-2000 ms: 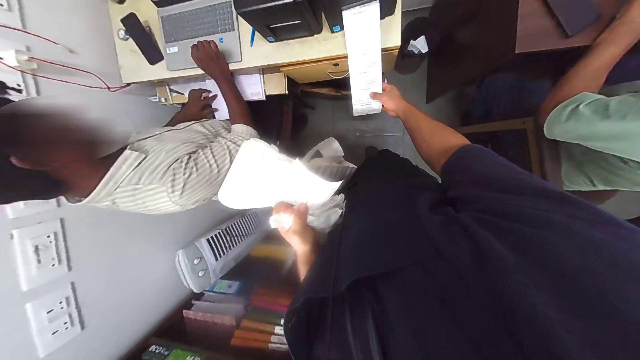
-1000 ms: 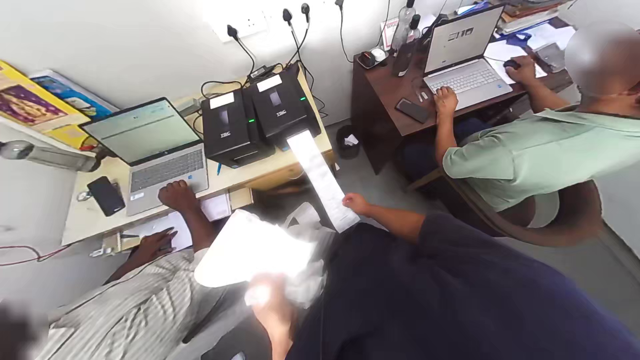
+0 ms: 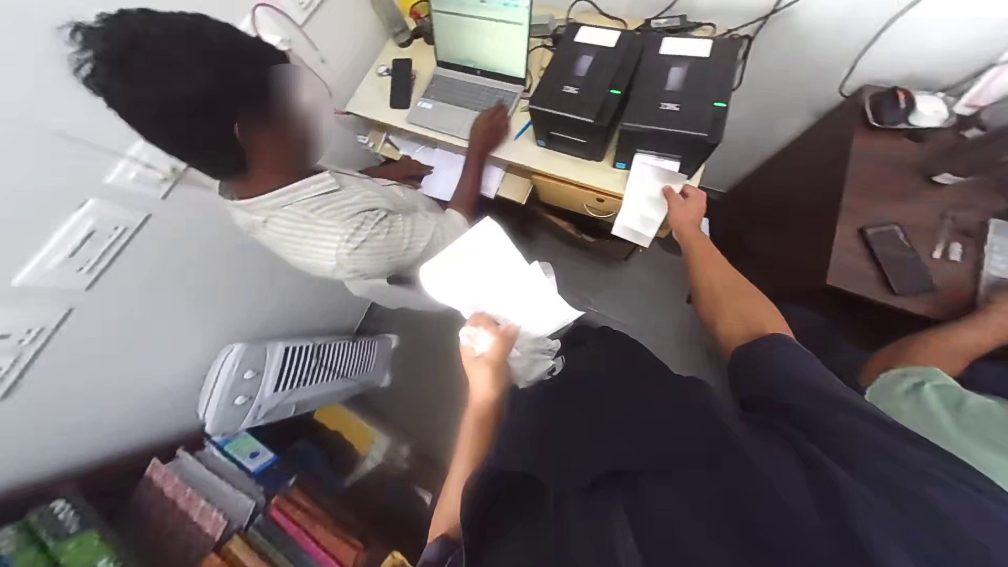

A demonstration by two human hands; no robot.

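My left hand (image 3: 487,350) is closed on a bright bundle of white paper sheets (image 3: 500,276), with crumpled translucent plastic (image 3: 534,361) hanging beside it. My right hand (image 3: 685,209) grips a white paper strip (image 3: 644,206) at its right edge, thumb on top. The strip hangs at the front of the right black label printer (image 3: 673,94); whether it is still joined to the printer I cannot tell. A second black label printer (image 3: 583,87) stands to the left of that one. Both printers show a green light.
A co-worker in a striped shirt (image 3: 346,220) sits at left, one hand at a laptop (image 3: 461,102). A phone (image 3: 401,83) lies on the cream desk. An air cooler (image 3: 299,378) and books (image 3: 299,528) are lower left. Another person's green sleeve (image 3: 937,409) is near a dark desk (image 3: 874,197).
The paper strip at my right hand hung long and straight; now it is folded over and looks shorter, with my hand nearer the printer. My left hand keeps its bundle. The view has swung left.
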